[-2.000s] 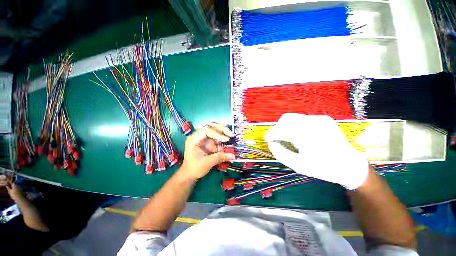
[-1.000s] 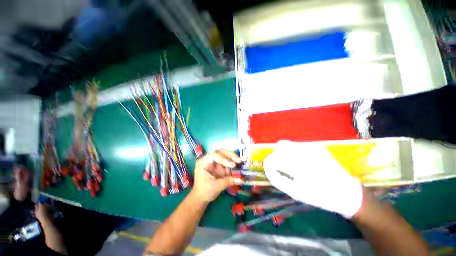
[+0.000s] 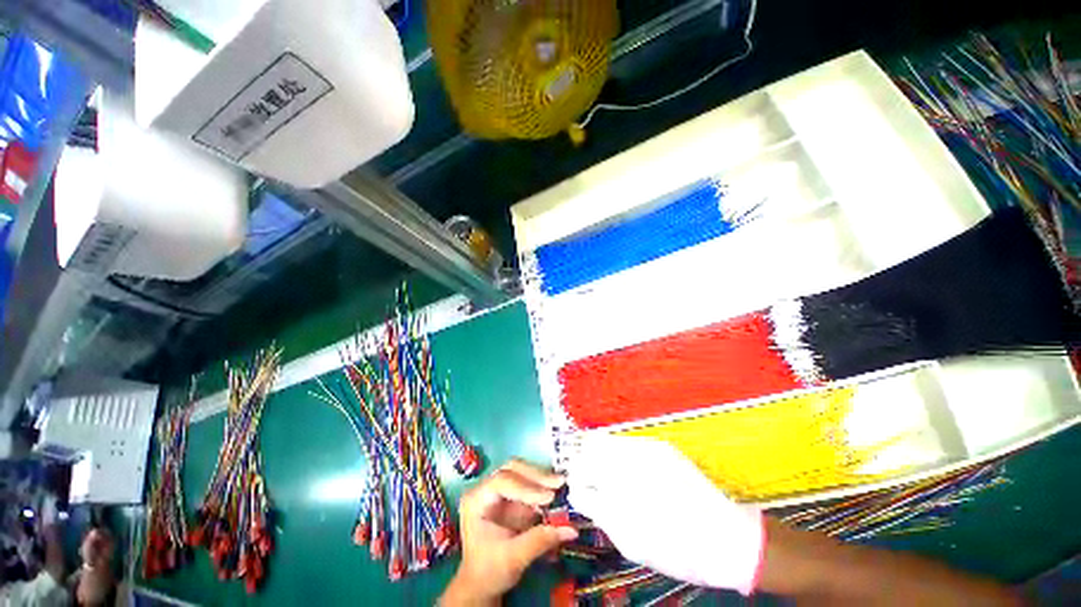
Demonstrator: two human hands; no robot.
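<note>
My bare left hand (image 3: 504, 534) holds a small red connector housing (image 3: 558, 519) between thumb and fingers at the tray's lower left corner. My right hand (image 3: 664, 510), in a white glove, is close against it; its fingertips are by the housing and I cannot tell what they hold. The cream wire tray (image 3: 925, 142) holds blue wires (image 3: 640, 237), red wires (image 3: 682, 370), black wires (image 3: 925, 308) overhanging its right edge, and yellow wires (image 3: 759, 441) nearest me. Part-filled harnesses (image 3: 569, 590) lie below the tray, partly hidden by my hands.
Piles of harnesses with red housings (image 3: 409, 557) lie on the green bench (image 3: 320, 474) to the left. More wires (image 3: 1008, 119) lie right of the tray. White bins (image 3: 296, 107) and a yellow fan (image 3: 522, 59) are above. Another person's hand (image 3: 95, 548) shows at lower left.
The view has tilted up and turned, bringing the bins and fan into view. My gloved hand has moved left, off the yellow wires, and now meets my left hand.
</note>
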